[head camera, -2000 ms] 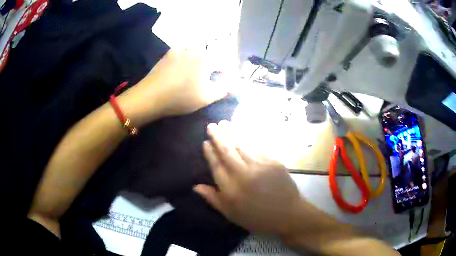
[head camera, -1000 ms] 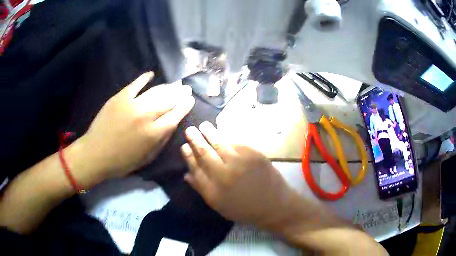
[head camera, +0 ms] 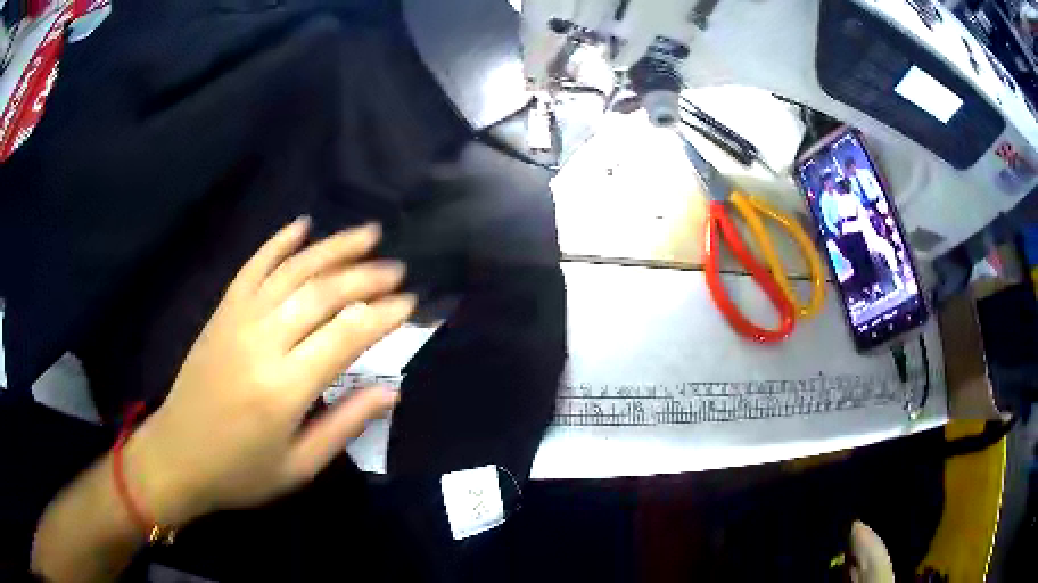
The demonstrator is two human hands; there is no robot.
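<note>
Black cloth [head camera: 228, 125] covers the left of the table and runs to the presser foot [head camera: 540, 123] of the sewing machine. A strip of it hangs over the table's front edge and bears a white label [head camera: 472, 501]. My left hand [head camera: 273, 364], slightly blurred, is spread over the cloth, palm down, fingers apart. Of my right hand [head camera: 872, 556] only a small part shows at the bottom right edge, below the table; its fingers cannot be made out.
Scissors with red and orange handles [head camera: 751, 268] lie right of the needle. A lit smartphone [head camera: 862, 239] lies further right. A printed ruler scale [head camera: 728, 403] runs along the table's front. The machine's dark control panel [head camera: 899, 85] is at upper right.
My right hand has left the cloth and dropped to the bottom right. My left hand has moved back from the needle area and opened. The labelled cloth strip has shifted right; the view has shifted.
</note>
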